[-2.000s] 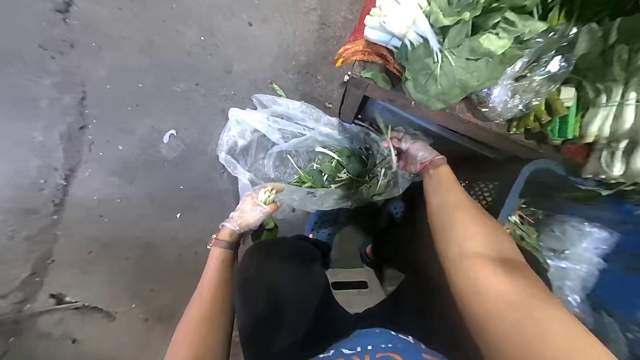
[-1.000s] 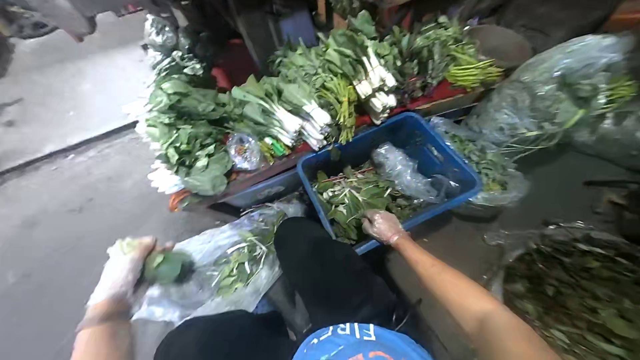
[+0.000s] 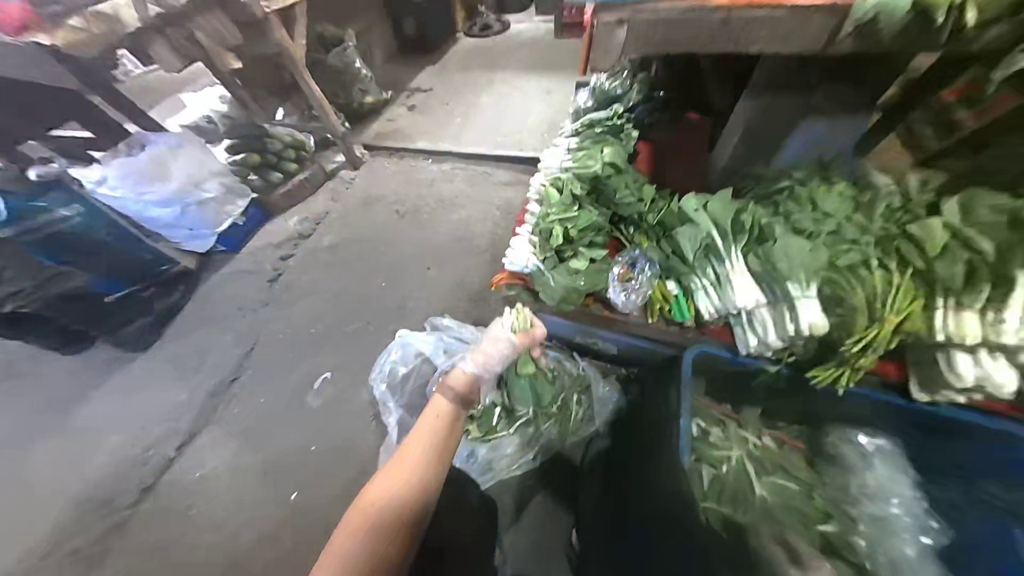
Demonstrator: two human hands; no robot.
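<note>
My left hand [image 3: 508, 344], in a clear plastic glove, grips a small bunch of leafy greens [image 3: 528, 388], pale stem ends up and leaves hanging down. Just beneath it, an open clear plastic bag [image 3: 408, 368] holds loose greens [image 3: 568, 408] between my knees and the stall. At lower right, a blue plastic crate [image 3: 686, 408] contains more loose greens [image 3: 752, 472] and a clear plastic bag [image 3: 880, 488]. A blurred patch low in the crate may be my right hand [image 3: 788, 556]; its fingers and anything in them cannot be made out.
Bundled greens with white stalks [image 3: 732, 280] line a low stall beyond the crate, beside a crumpled plastic bag [image 3: 632, 280]. Dark green vegetables [image 3: 268, 156] lie across the concrete walkway [image 3: 336, 320]. Another blue container [image 3: 80, 232] stands at far left.
The view has swung up and left since a second ago. My left hand with its greens, then left of the bag, is now over it. Two seconds ago my right hand was at the bag's edge.
</note>
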